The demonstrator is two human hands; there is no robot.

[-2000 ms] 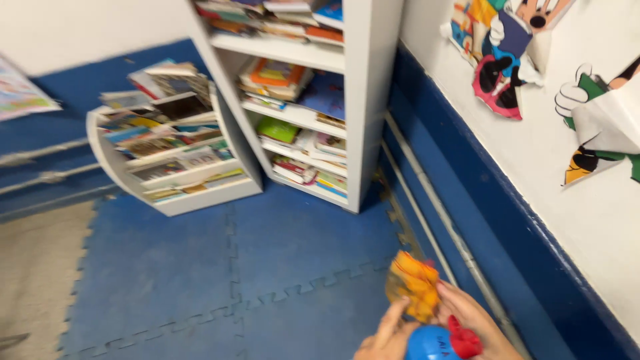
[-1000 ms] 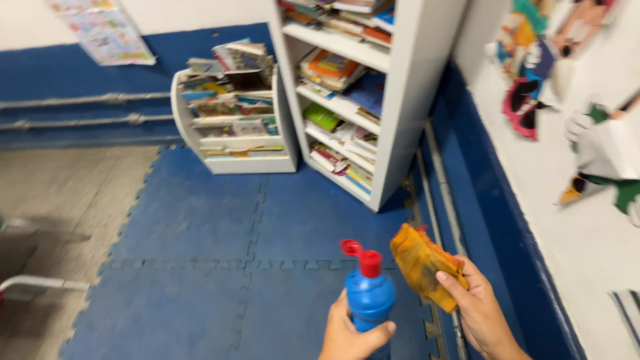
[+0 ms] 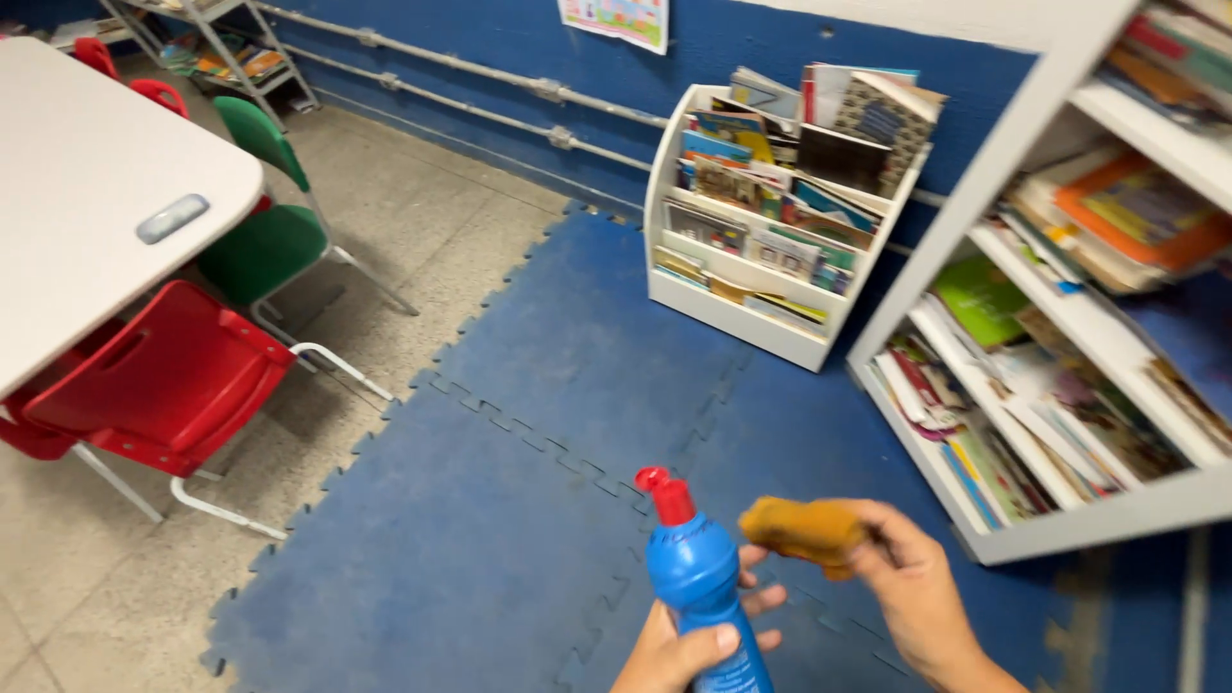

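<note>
A blue plastic squeeze bottle (image 3: pixel 695 568) with a red flip cap, its lid flipped up, stands nearly upright in my left hand (image 3: pixel 688 647). The thumb lies across the front of the bottle, and several fingertips show past its right side. My right hand (image 3: pixel 910 577) pinches a crumpled mustard-yellow cloth (image 3: pixel 807 529) just right of the bottle's neck. Cloth and right hand are slightly blurred. Both hands are above the blue interlocking foam mat (image 3: pixel 500 510).
A white book rack (image 3: pixel 741 322) stands against the blue wall, with a tall white bookshelf (image 3: pixel 1078 525) to its right. At left are a white table (image 3: pixel 87 192) with a grey oblong object (image 3: pixel 173 218), a red chair (image 3: pixel 173 375) and a green chair (image 3: pixel 265 250). Pipes (image 3: pixel 462 63) run along the wall.
The view has swung left, bringing the table and chairs in. The cloth, spread wider one second ago, is now bunched up near the bottle's neck. The bottle stays in my left hand.
</note>
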